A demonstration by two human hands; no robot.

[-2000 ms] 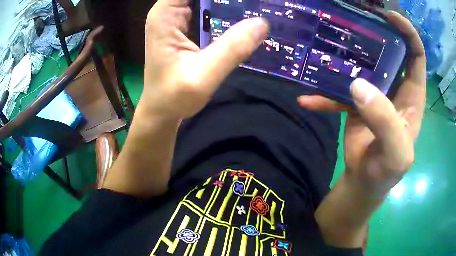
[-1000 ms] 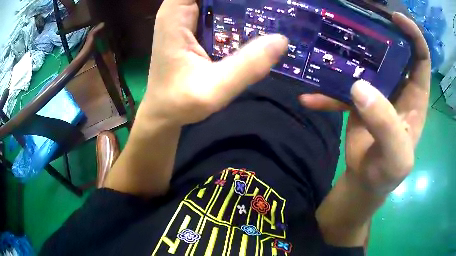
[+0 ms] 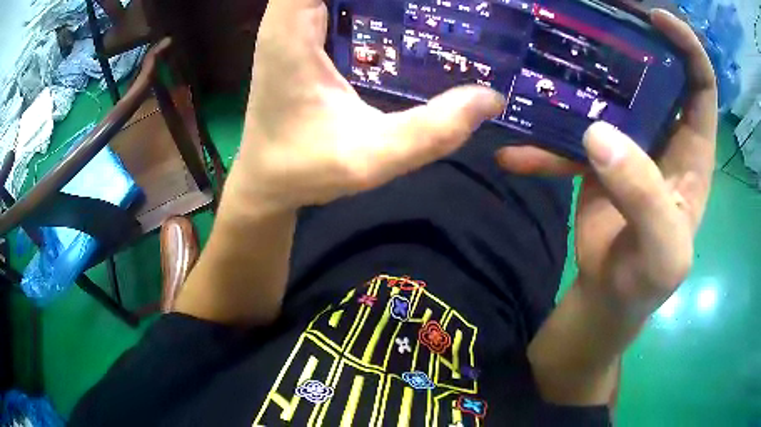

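Observation:
A smartphone [image 3: 576, 71] is held sideways at the top of the view. Its lit dark purple screen shows rows of small weapon pictures and panels, and its top left part is cut off by the picture's edge. My left hand [image 3: 325, 125] holds the phone's left end, with the thumb stretched along the lower edge near the middle of the screen. My right hand [image 3: 638, 200] holds the right end, with the thumb at the lower right corner of the screen and fingers behind the phone.
A wooden armchair [image 3: 150, 163] stands at the left with a blue plastic bag [image 3: 96, 179] on it. A pale heap [image 3: 42, 83] lies at upper left. More blue plastic [image 3: 724, 50] is at upper right. The floor [image 3: 667, 359] is shiny green. A black T-shirt [image 3: 400, 242] fills the lower middle.
My left thumb has moved down and right across the screen to its lower edge. The weapon pictures on the left part of the screen have changed. My right hand has barely moved.

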